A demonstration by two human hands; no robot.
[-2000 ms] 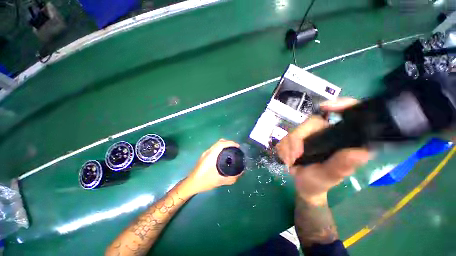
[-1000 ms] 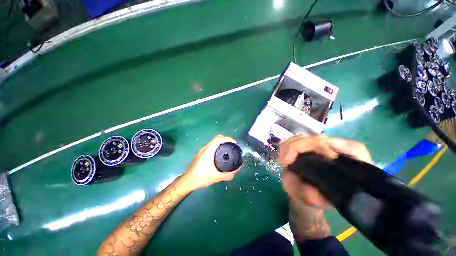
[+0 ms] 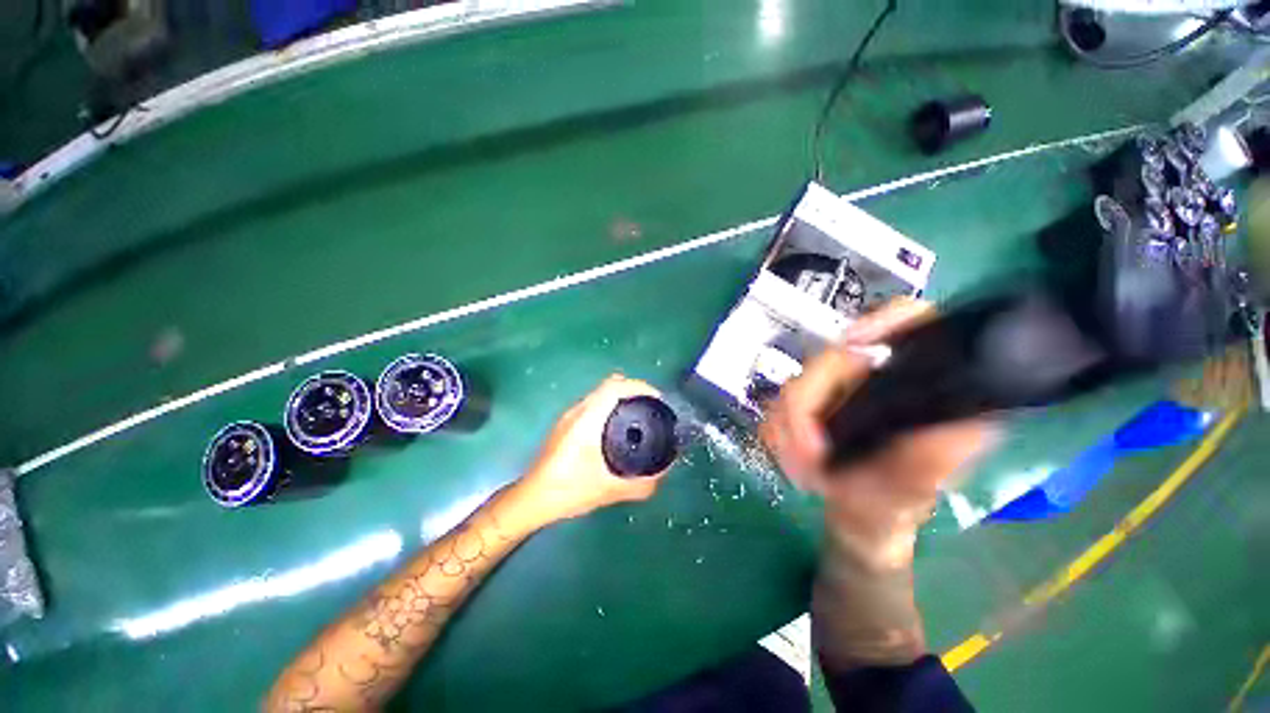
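My left hand [image 3: 584, 449] is wrapped round a black cylindrical housing [image 3: 642, 437], its dull black disc end with small holes facing up. My right hand [image 3: 866, 432] holds the thick black electric screwdriver [image 3: 1003, 365], blurred and tilted, its body reaching to the right. The fingers hide the tool's tip. The tool is apart from the housing, to its right. The white-and-black screw feeder [image 3: 866, 230] stands just behind my right hand. Tiny silver screws [image 3: 738, 456] lie scattered on the green surface between my hands.
Three upright housings with silver rims [image 3: 329, 412] stand in a row at left. Another black housing [image 3: 951, 124] lies on its side beyond the white line. Silver-topped housings [image 3: 1181, 195] cluster at far right. Crinkly clear plastic [image 3: 17, 557] is at the left edge, blue material [image 3: 1100, 467] at right.
The right hand and screwdriver have swung up from the lower right over the last second. The left hand still holds its housing. The lying housing beyond the line has shifted right.
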